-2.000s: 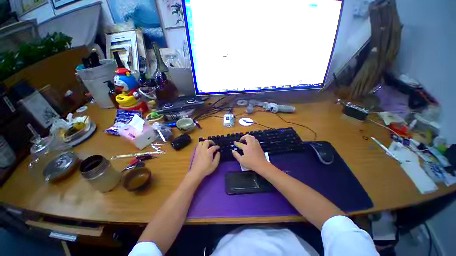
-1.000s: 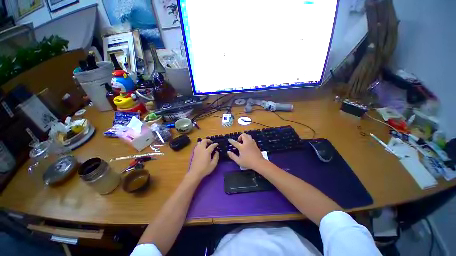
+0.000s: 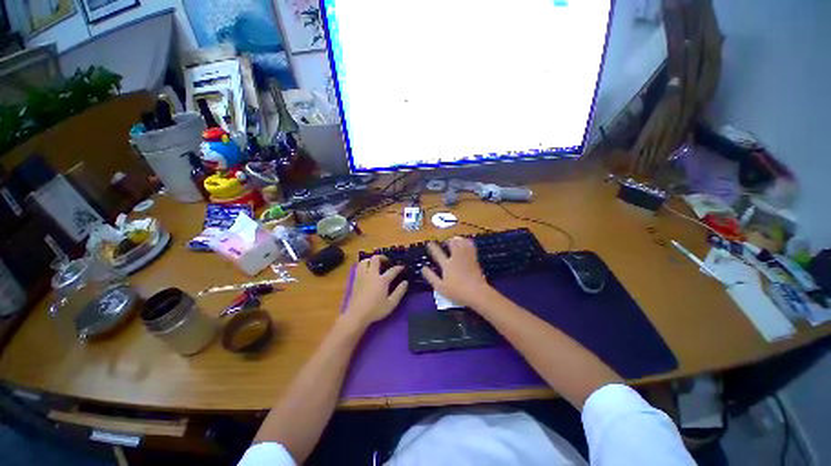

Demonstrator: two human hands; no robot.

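A black keyboard [image 3: 510, 251] lies below a large monitor [image 3: 469, 77] with a mostly white screen. My left hand [image 3: 375, 289] rests on the keyboard's left end, fingers apart, holding nothing. My right hand [image 3: 457, 273] is just right of it over the keys, fingers spread, holding nothing. A dark mouse [image 3: 585, 271] sits untouched on the right of the purple desk mat [image 3: 437, 375]. A flat black rectangle [image 3: 448, 332] lies on the mat in front of the keyboard, with a white paper slip [image 3: 444, 301] partly under my right hand.
On the left stand an open jar [image 3: 179, 322], a round brown dish [image 3: 247, 331], a tissue pack [image 3: 248, 246], a small black object [image 3: 324, 259] and a toy figure [image 3: 225, 170]. A small black box [image 3: 641, 195] and papers [image 3: 753, 296] lie on the right.
My right hand has moved slightly right and up along the keys, uncovering more of the slip's left part. My left thumb has spread away from its fingers. The view has shifted slightly.
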